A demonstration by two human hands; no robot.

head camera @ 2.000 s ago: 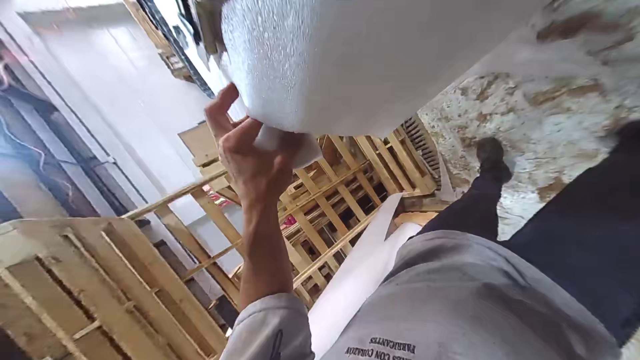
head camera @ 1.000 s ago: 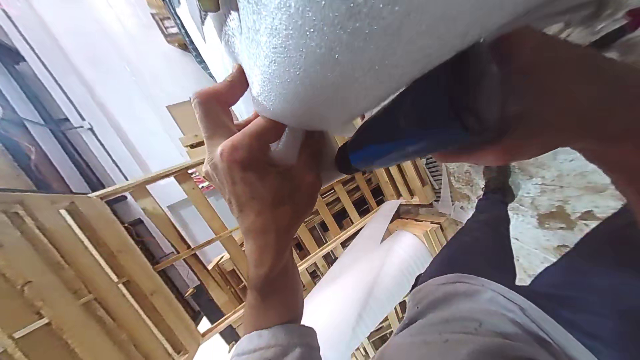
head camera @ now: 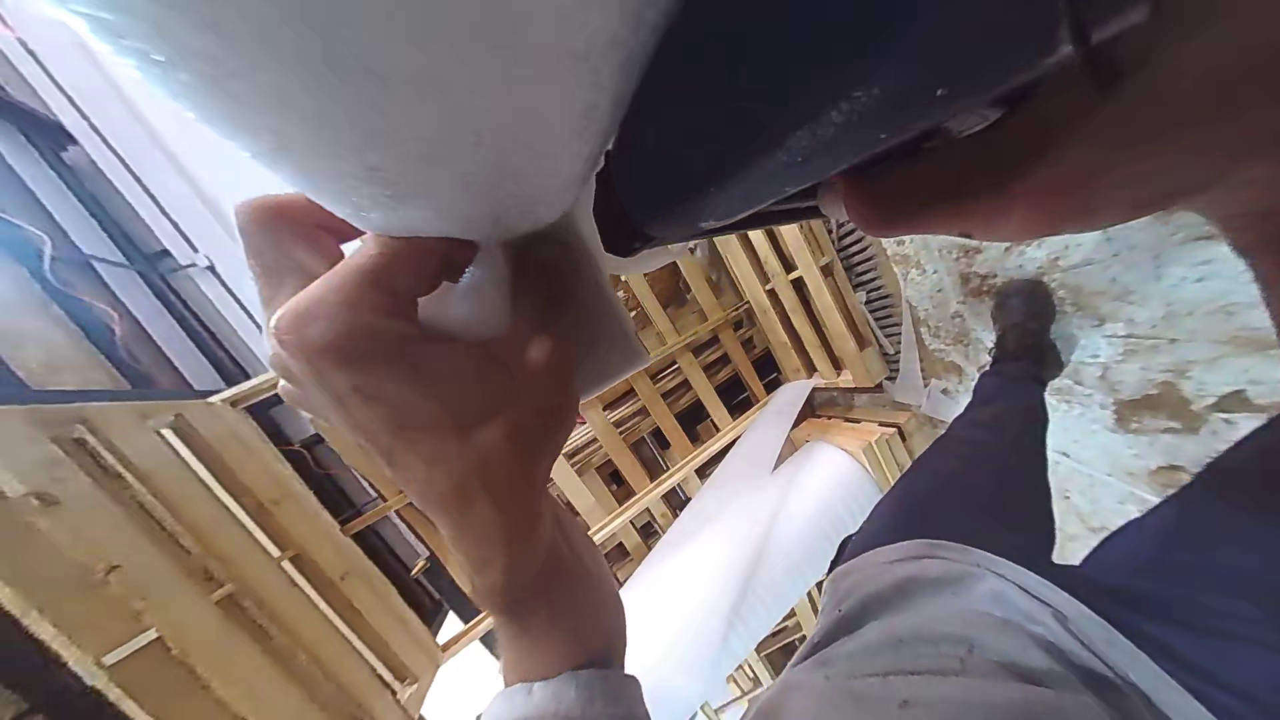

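Observation:
White foam sheet (head camera: 400, 110) hangs over the top of the view, wrapped around something I cannot make out. My left hand (head camera: 430, 370) grips its lower edge, the fingers curled and pinching a fold of it. From the upper right, my right hand (head camera: 1020, 180) holds a dark handheld tool (head camera: 800, 110), whose kind I cannot tell. The tool's front end lies against or close beside the foam, just right of my left hand. Whether it touches is not clear.
Wooden pallets (head camera: 690, 380) stand below and behind my left hand. A large roll of white foam (head camera: 760, 550) lies near my body. Slatted wooden panels (head camera: 200, 560) fill the lower left. A stained floor (head camera: 1150, 370) shows at the right, under my shoe (head camera: 1025, 315).
My right hand, out of view two seconds ago, came in from the right with the tool and is now larger in view, by the foam. My left hand still grips the foam edge.

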